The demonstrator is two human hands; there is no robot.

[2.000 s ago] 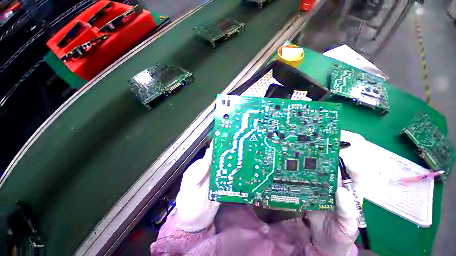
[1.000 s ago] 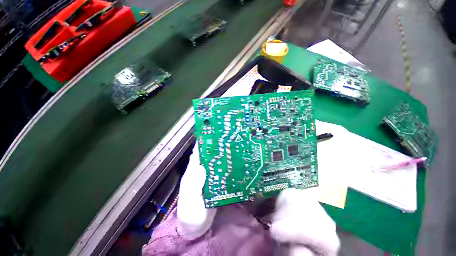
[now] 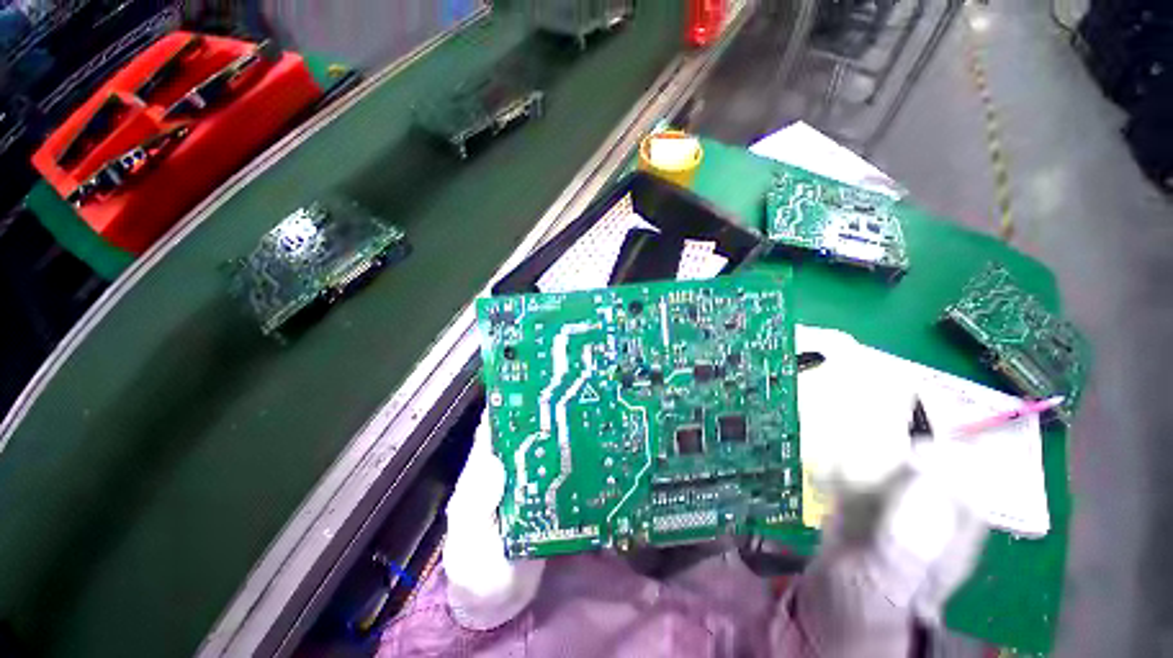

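A green circuit board (image 3: 643,418) is held up in front of me, its flat side with pale traces and two black chips facing me. My left hand (image 3: 479,546), white-gloved, grips its left edge; its fingers are partly hidden behind the board. My right hand (image 3: 894,533), white-gloved and blurred, is off the board at lower right, over the papers. The dark tip of a black marker (image 3: 920,418) sticks up from it; the rest is hidden. A record sheet (image 3: 997,444) with a pink pen (image 3: 1010,418) on it lies beyond the right hand.
A green conveyor (image 3: 167,437) at left carries several boards. A red tray (image 3: 167,129) stands across it. A black tray (image 3: 682,219) with dotted sheets, a yellow pot (image 3: 672,154), two boards, one near (image 3: 836,225) and one farther right (image 3: 1016,334), and a loose white sheet (image 3: 823,154) are on the green table.
My right hand has left the board's lower right edge and moved right, and the marker tip now shows above it. My left hand keeps the board. The view has shifted, moving the surroundings leftward.
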